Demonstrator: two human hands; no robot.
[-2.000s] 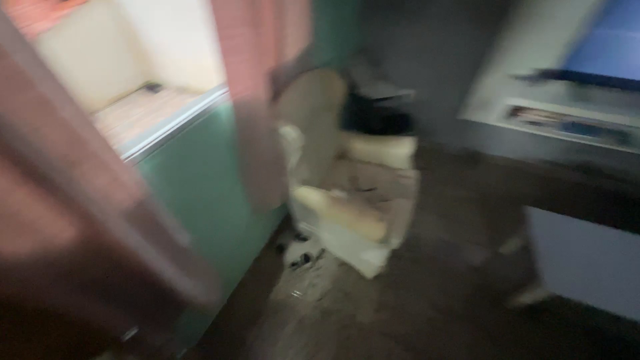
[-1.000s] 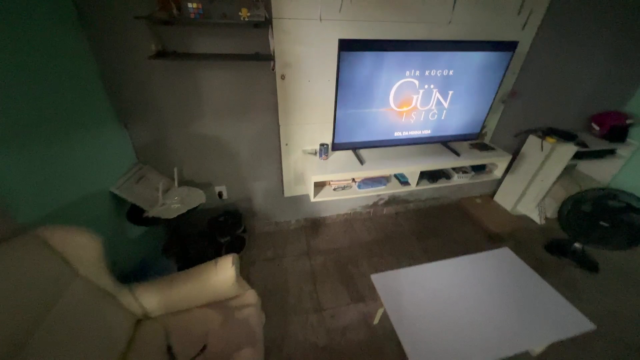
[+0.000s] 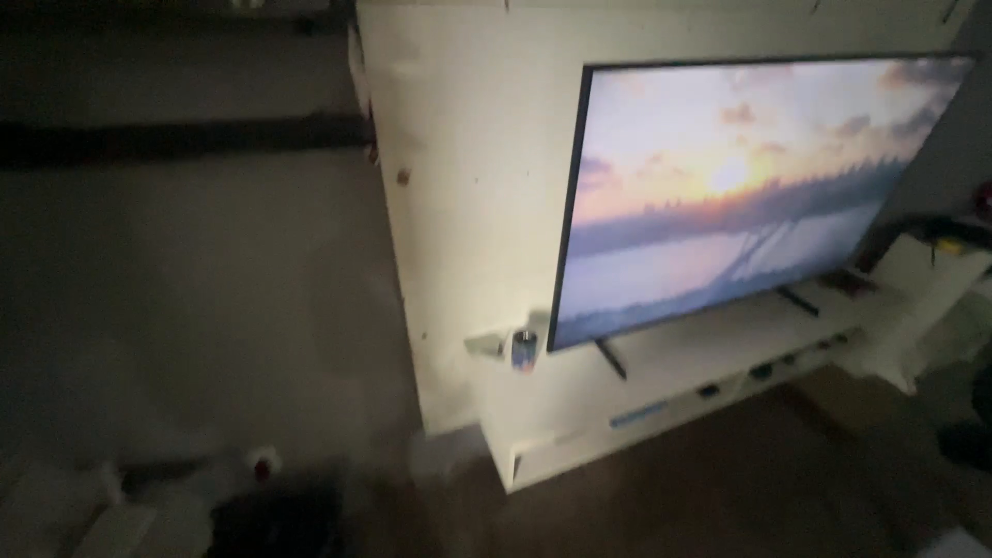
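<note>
Neither my left hand nor my right hand is in view. A large flat-screen television stands on a white TV unit, its screen lit with a sunset over water. Left of the television, on the same unit, is a small dark-topped can or cup. Blue and dark items, too blurred to name, lie in the unit's lower shelf.
Behind the television rises a white wall panel. A dark wall shelf is at the upper left. White and black things sit blurred at the bottom left. A white piece of furniture stands at the right, with objects on top.
The view has swung from the window and armchair to the television, now nearer. The screen has changed from a title with lettering to a sunset scene.
</note>
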